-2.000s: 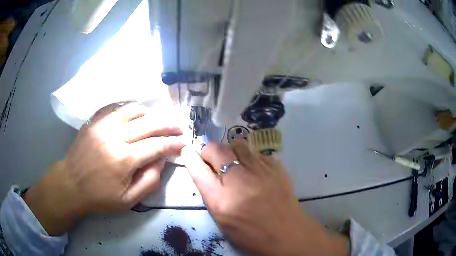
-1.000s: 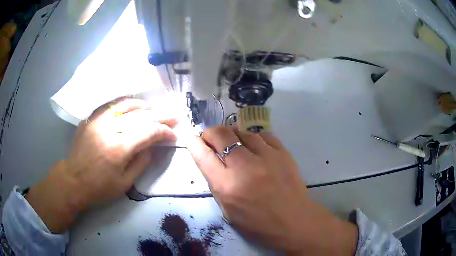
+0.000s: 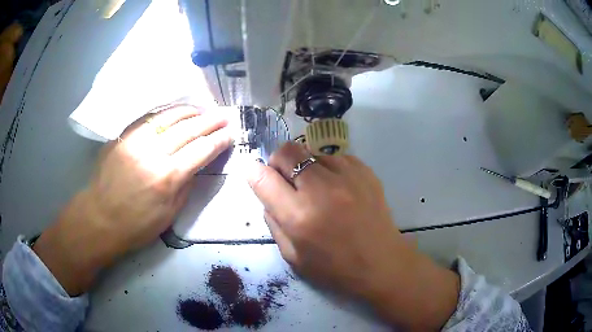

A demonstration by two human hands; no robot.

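A bright white cloth piece [image 3: 139,71] lies left of the needle area, and its upper part is washed out by lamp glare. My left hand [image 3: 152,162] lies flat on its near edge, fingertips just left of the presser foot [image 3: 250,126]. My right hand [image 3: 331,214], with a ring, is at the near right of the foot, thumb and index finger close together at a small white edge. Glare hides whether the fingers grip it. The ribbed cream tension dial [image 3: 327,137] sits just beyond my right knuckles.
The machine head [image 3: 272,39] fills the top middle. A white-handled awl [image 3: 532,187] and a slim black tool [image 3: 542,233] lie at the right. Dark stains [image 3: 226,283] mark the table's near part. A cream block [image 3: 558,42] is at the upper right.
The whole view has shifted, so the machine head and dial sit higher in the picture. My right thumb and index finger have drawn slightly back from the foot. My left hand remains on the cloth.
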